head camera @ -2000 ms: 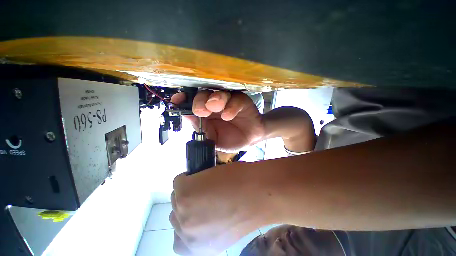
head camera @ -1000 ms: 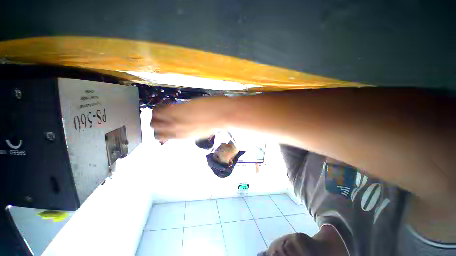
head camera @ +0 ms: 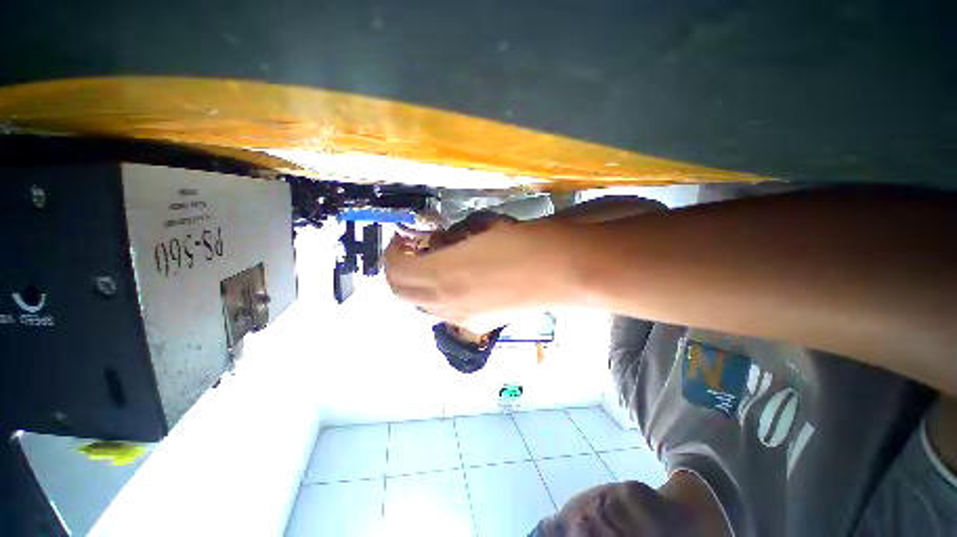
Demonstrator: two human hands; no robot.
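Note:
The picture is upside down, with the bench at the top. My right hand (head camera: 462, 275) is near mid-picture with its fingers bent close to small parts; whether it holds anything is unclear. My left forearm shows in part behind the right arm. The left hand is mostly hidden there, so its grip cannot be seen. A blue strip-like thing (head camera: 378, 215) lies just left of the fingers. Black parts (head camera: 360, 250) stand out against the glare beside it. No screwdriver shows.
The white and black screw feeder (head camera: 199, 283), marked PS-560, fills the left. The yellow-orange pad (head camera: 441, 136) and dark green mat (head camera: 630, 84) run across the top. A person in a grey shirt (head camera: 672, 409) is at lower right. Another dark-haired head (head camera: 464, 348) shows behind.
The black screwdriver, in my right hand two seconds ago, is out of sight. My right hand reached left toward the feeder, then drew back right. The blue strip now shows.

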